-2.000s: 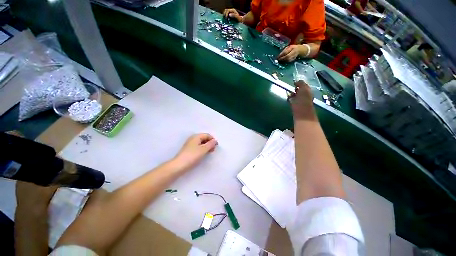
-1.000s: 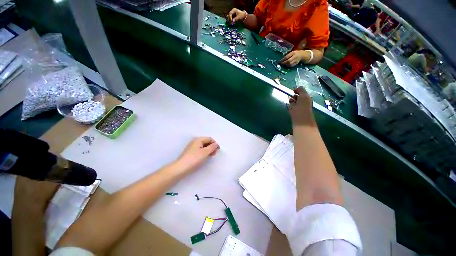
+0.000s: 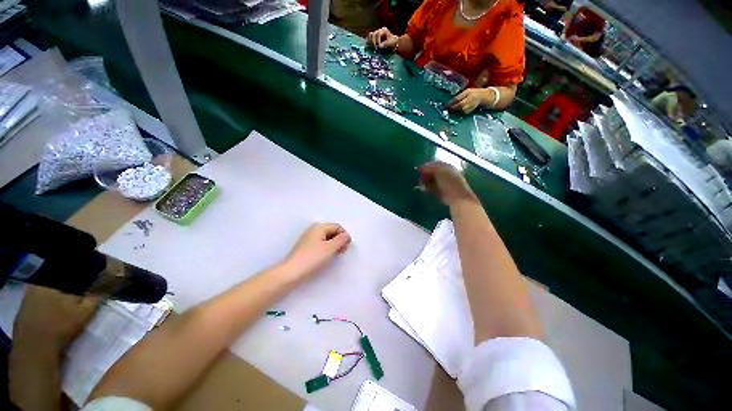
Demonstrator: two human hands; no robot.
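My left hand (image 3: 323,243) rests on the white paper sheet (image 3: 265,185) with its fingers curled; I cannot tell whether it holds anything. My right hand (image 3: 441,183) is raised beyond the stack of white housings (image 3: 433,297), over the green ledge; it is blurred, and I cannot make out anything in its fingers. A circuit board assembly (image 3: 371,357) with wires and a small battery (image 3: 332,364) lies below my left hand. Small loose green boards (image 3: 275,313) lie beside it. A white housing (image 3: 381,397) is cut off by the bottom edge.
A black electric screwdriver (image 3: 80,261) and a neighbour's arm (image 3: 48,337) are at left. A green tin (image 3: 186,199), a round dish (image 3: 143,181) and a bag of white parts (image 3: 92,148) stand at back left. Opposite, a person in orange (image 3: 473,40) works behind the green ledge (image 3: 361,120).
My right hand has moved left and back towards me from the far rail of the ledge. My left hand stays nearly in place. The screwdriver at left has shifted slightly.
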